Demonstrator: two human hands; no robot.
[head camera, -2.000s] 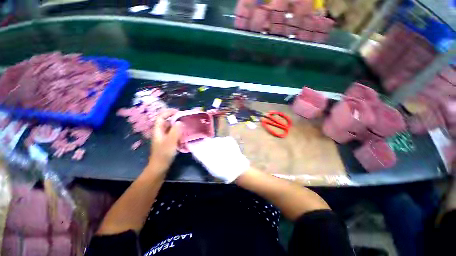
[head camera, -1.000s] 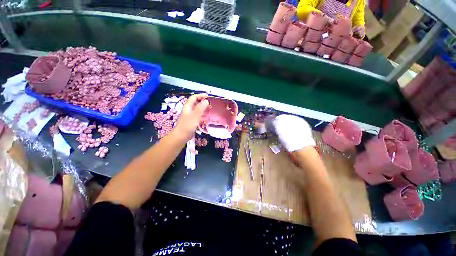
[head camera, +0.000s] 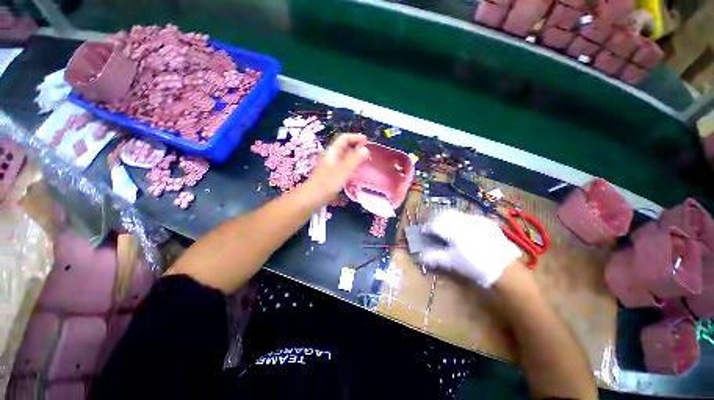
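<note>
My left hand (head camera: 342, 166), bare, grips the left rim of a pink cup-shaped housing (head camera: 394, 173) over the bench, its opening facing up towards me. A white strip shows at its near edge. My right hand (head camera: 473, 245), in a white glove, is over the cardboard mat (head camera: 470, 305) and holds a small flat silver-grey piece (head camera: 415, 239) at its fingertips, probably a pouch cell. Thin leads run left from near it to a small white-yellow piece (head camera: 347, 277) at the bench edge. The glove is slightly blurred.
Red-handled cutters (head camera: 530, 235) lie right of my glove. A blue tray (head camera: 212, 148) heaped with pink pieces is at left. Loose pink inserts (head camera: 286, 162) lie beside the housing. Dark parts and wires (head camera: 452, 162) lie behind. More housings (head camera: 596, 211) stand at right; others are beyond the green belt (head camera: 470, 86).
My right hand has moved from the dark parts pile nearer to me over the mat, now with a flat piece. My left hand still holds the housing. The view has shifted.
</note>
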